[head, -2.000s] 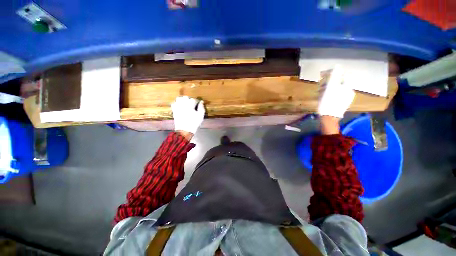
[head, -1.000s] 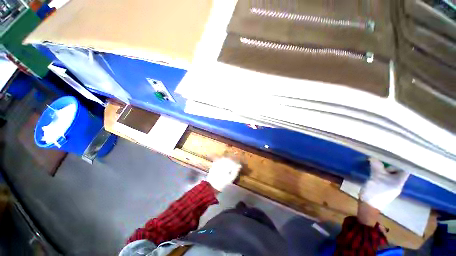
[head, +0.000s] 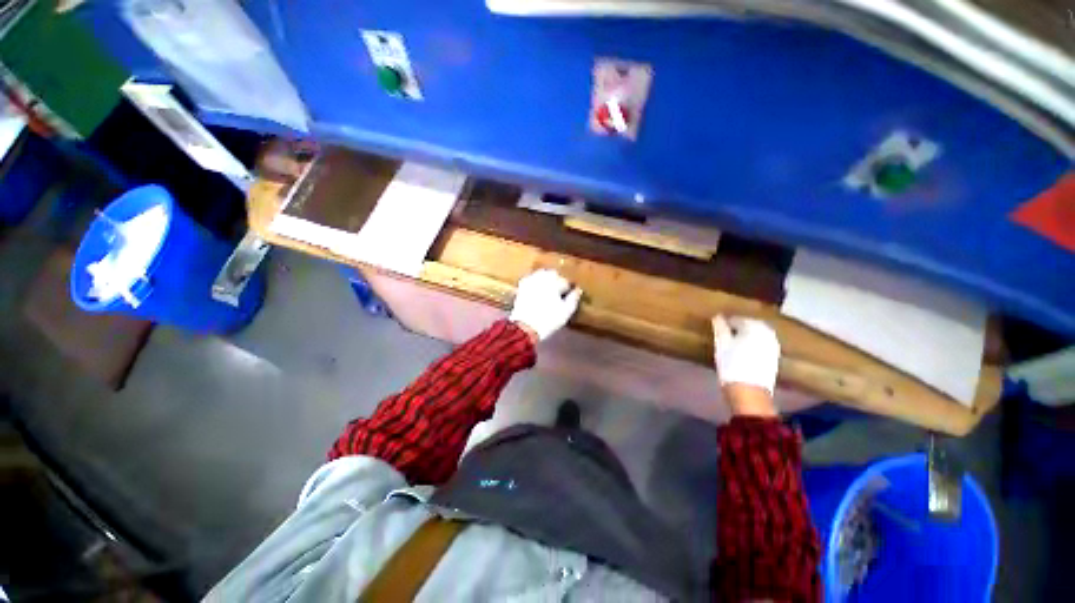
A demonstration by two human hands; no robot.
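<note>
My left hand (head: pixel 545 304), in a white glove, rests on the wooden bench rail (head: pixel 648 309) with its fingers curled. Whether it holds anything small cannot be told. My right hand (head: pixel 747 353), also gloved, is over the rail's front part with its fingers drawn in and nothing visible in them. Beyond the rail, a light wood-coloured die (head: pixel 642 236) lies on the dark board (head: pixel 749 269), with white pieces (head: pixel 552 204) behind it. White sheet stock (head: pixel 890 318) lies at the right. A brown panel (head: pixel 344 191) and a white sheet (head: pixel 413 218) lie at the left.
The blue machine (head: pixel 507 118) stands behind the bench, with two green buttons and a red-and-white switch (head: pixel 613 112). A blue bin (head: pixel 118 265) with white scraps is at the left, and another blue bin (head: pixel 978 530) is at the lower right. Stacked sheets edge the upper right.
The view has swung down from the upper ledge to the bench. My right hand has come away from the machine front near the right button and is now lower, over the rail. My left hand stays at the rail.
</note>
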